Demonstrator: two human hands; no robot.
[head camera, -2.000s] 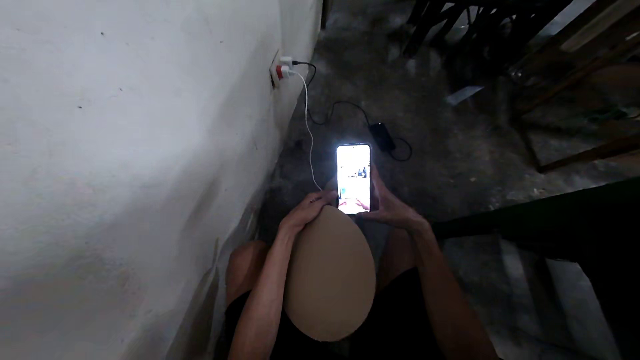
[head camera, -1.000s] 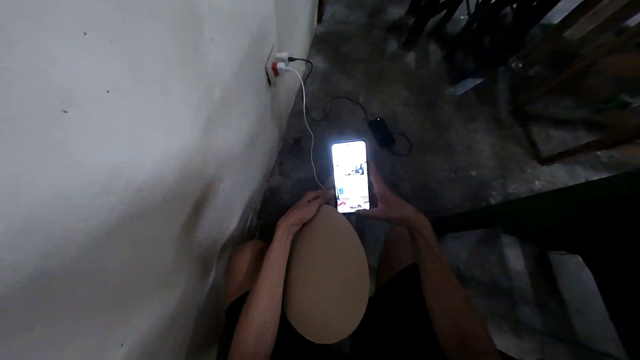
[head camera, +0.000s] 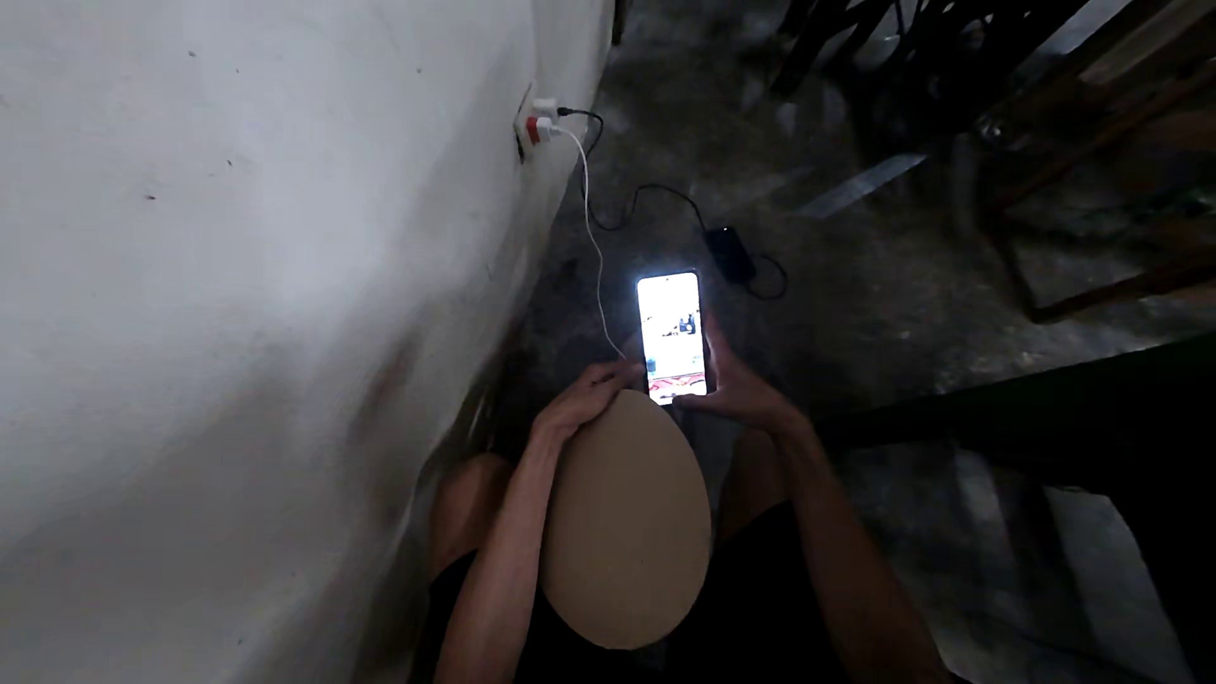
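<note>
A lit smartphone (head camera: 673, 332) stands nearly upright in my right hand (head camera: 741, 385), whose thumb lies across its lower edge. My left hand (head camera: 591, 394) is at the phone's lower left, beside the top of a tan oval board (head camera: 627, 522); its fingers are partly hidden, so what they grip cannot be told. The board lies over my lap between my forearms. A white charging cable (head camera: 597, 247) runs from a white plug (head camera: 546, 129) at the wall down to near my left fingers.
A whitish wall (head camera: 285, 237) rises close on the left, with a socket holding plugs. On the dark floor lies a black device (head camera: 730, 255) on a black cable (head camera: 665, 187). A flat strip (head camera: 864, 185) and dark furniture legs (head camera: 1016, 256) are further right. A dark green edge (head camera: 1026, 389) juts in from the right.
</note>
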